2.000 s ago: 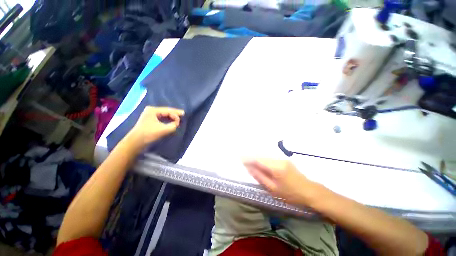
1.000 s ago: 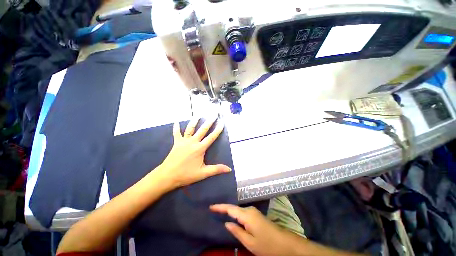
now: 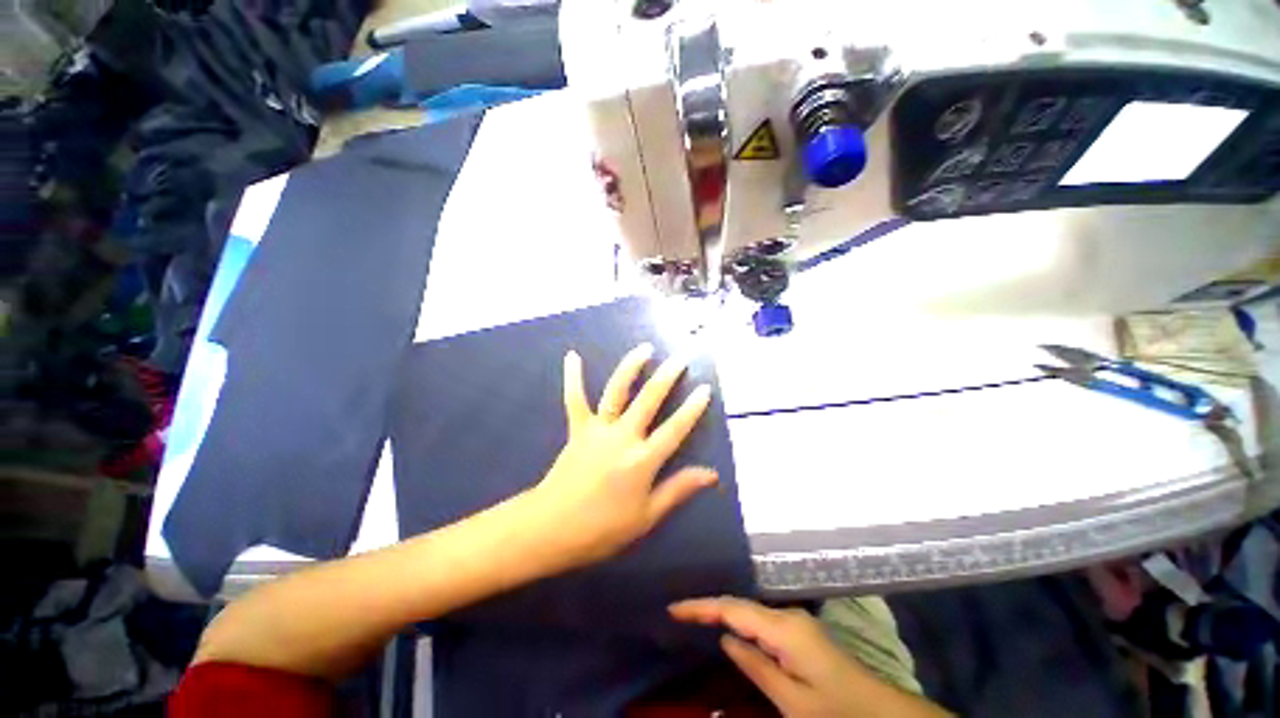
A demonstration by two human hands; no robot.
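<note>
A dark navy-grey cut panel [image 3: 484, 421] lies flat on the white machine table, its far edge at the presser foot and needle [image 3: 698, 302] in the bright lamp spot. Its near part hangs over the table's front edge. My left hand [image 3: 618, 470] lies on it with fingers spread, just in front of the needle. My right hand [image 3: 772, 648] is at the panel's near right part, fingers extended; whether it pinches the cloth cannot be told. Another dark panel [image 3: 316, 337] lies at left. The white sewing machine head [image 3: 632, 154] stands behind the needle.
Blue-handled thread snips [image 3: 1144, 389] lie at right, with a beige packet [image 3: 1186, 344] behind them. A ruler strip [image 3: 927, 557] runs along the table's front edge. A blue knob [image 3: 774, 320] sits beside the needle. Dark clothing is heaped at left and lower right.
Since one second ago the view has shifted, and the panel's far edge now reaches the needle area. Two seconds ago both hands were off this panel, the left over the left panel.
</note>
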